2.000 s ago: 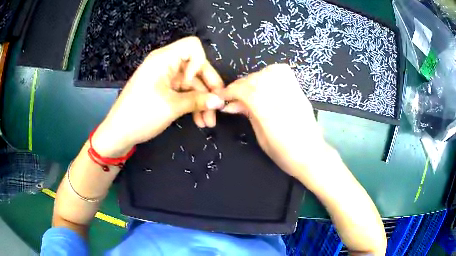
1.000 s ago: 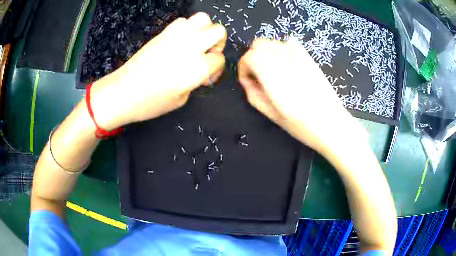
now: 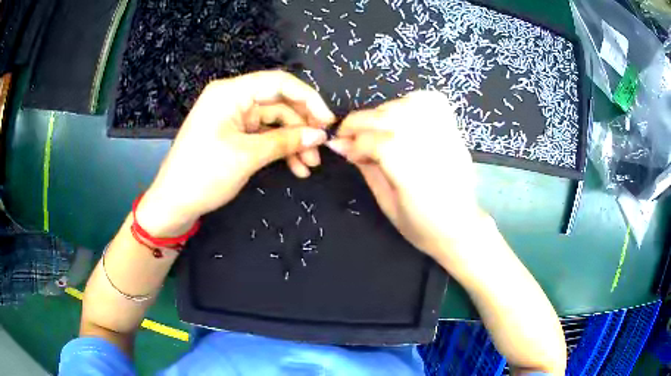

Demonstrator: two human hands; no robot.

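My left hand and my right hand meet fingertip to fingertip above the far edge of the near tray. A tiny dark piece shows between the fingertips of both hands; its details are too small to tell. Several small pieces, part silver and part dark, lie scattered in the near tray. The long parts tray stands beyond the hands. It holds heaped black pieces at the left and many silver pins at the middle and right.
Clear plastic bags with a white label and green patch lie at the right. A flat black panel lies at the far left. The green bench top has yellow lines. Blue ribbed material shows at the lower right.
A second ago my hands were apart over the long tray's near edge. They have come back toward me and together, with fingertips meeting at a tiny piece.
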